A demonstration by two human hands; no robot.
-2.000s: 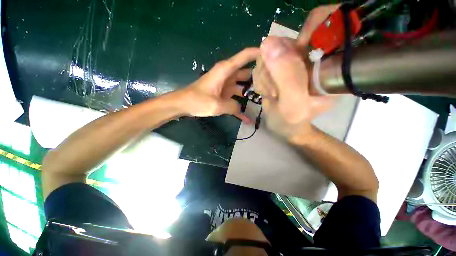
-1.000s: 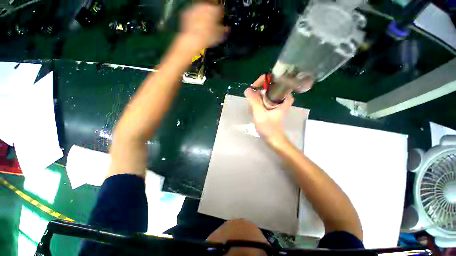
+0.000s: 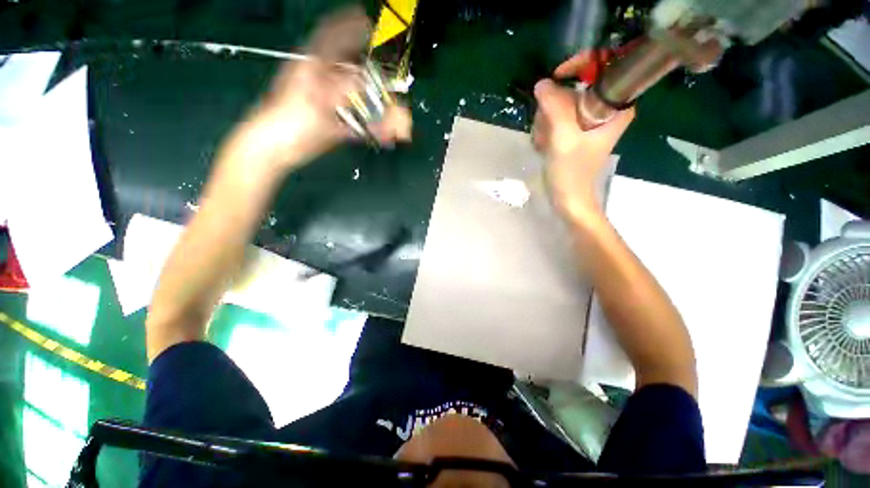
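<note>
My right hand (image 3: 577,129) is closed around the narrow front of the glue gun (image 3: 634,76), at the upper right above the cardboard. A red part shows beside my fingers. My left hand (image 3: 329,105) is blurred at the upper left of centre. It holds a circuit module (image 3: 367,107), a smeared shape with silver and yellow streaks. The grey cardboard sheet (image 3: 496,257) lies in front of me, with a white glue patch (image 3: 507,193) on its upper part. The gun's nozzle tip is hidden.
White paper (image 3: 692,286) lies right of the cardboard, and other sheets (image 3: 48,181) lie at the left. A white fan (image 3: 849,310) stands at the right edge. A pale metal bar (image 3: 801,145) crosses the upper right. A yellow-black strip (image 3: 393,24) is at the top.
The left hand reached to the far side empty-looking and blurred, and is now nearer with a module. The module held near the gun earlier is gone from there. The right hand and gun shifted up and right.
</note>
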